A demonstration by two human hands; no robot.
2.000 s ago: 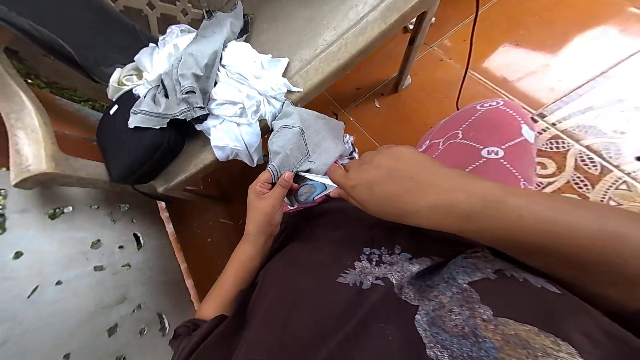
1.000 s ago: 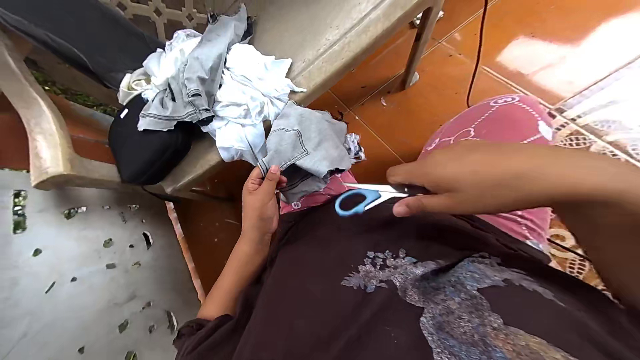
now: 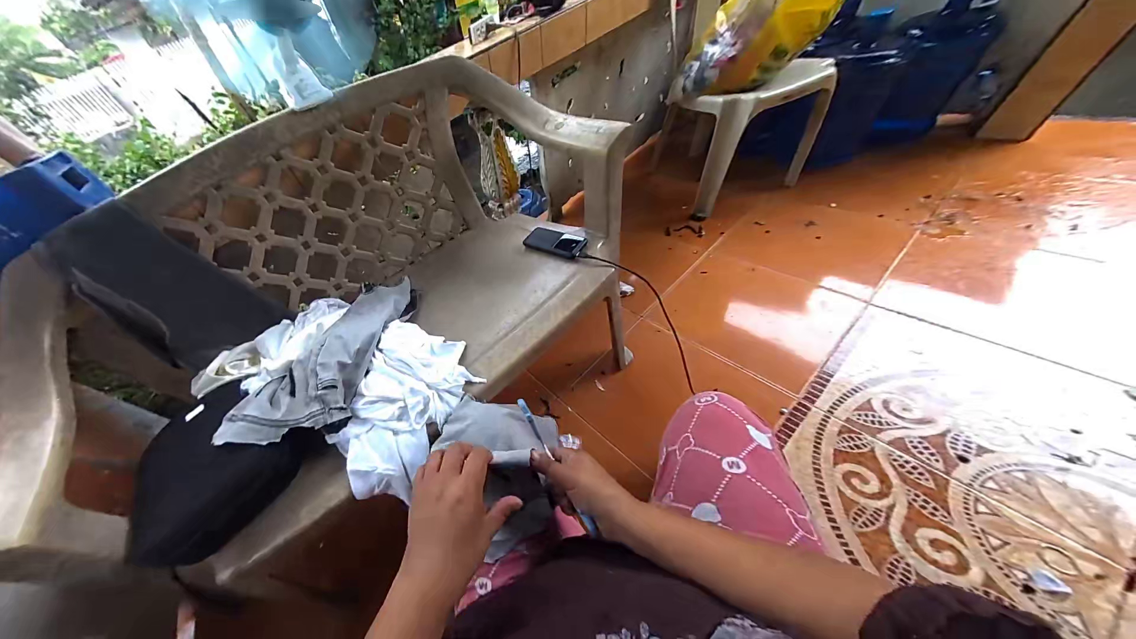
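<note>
A piece of grey denim cloth (image 3: pixel 501 426) lies over my lap by the bench's front edge. My left hand (image 3: pixel 457 493) rests on its left side, fingers over the cloth and thumb spread; whether it grips is not clear. My right hand (image 3: pixel 581 484) holds blue-handled scissors (image 3: pixel 537 428) and touches the cloth's right edge. One blue part sticks up past the fingers and another blue part shows below the hand. Left of the hands, white cloth (image 3: pixel 399 399) and grey denim pieces (image 3: pixel 324 377) are heaped on the bench.
The plastic bench (image 3: pixel 488 284) holds a black cushion-like item (image 3: pixel 213 479), dark cloth (image 3: pixel 169 275) and a black device (image 3: pixel 556 242) with a cable (image 3: pixel 661 306) running to the tiled floor. Farther back, a plastic stool (image 3: pixel 754 102) bears a yellow bag (image 3: pixel 768 40), beside blue water containers (image 3: pixel 896 80).
The view has swung up and widened over the porch. The scissors, lower and beside the cloth a second ago, now point differently in my right hand, which is back at the cloth.
</note>
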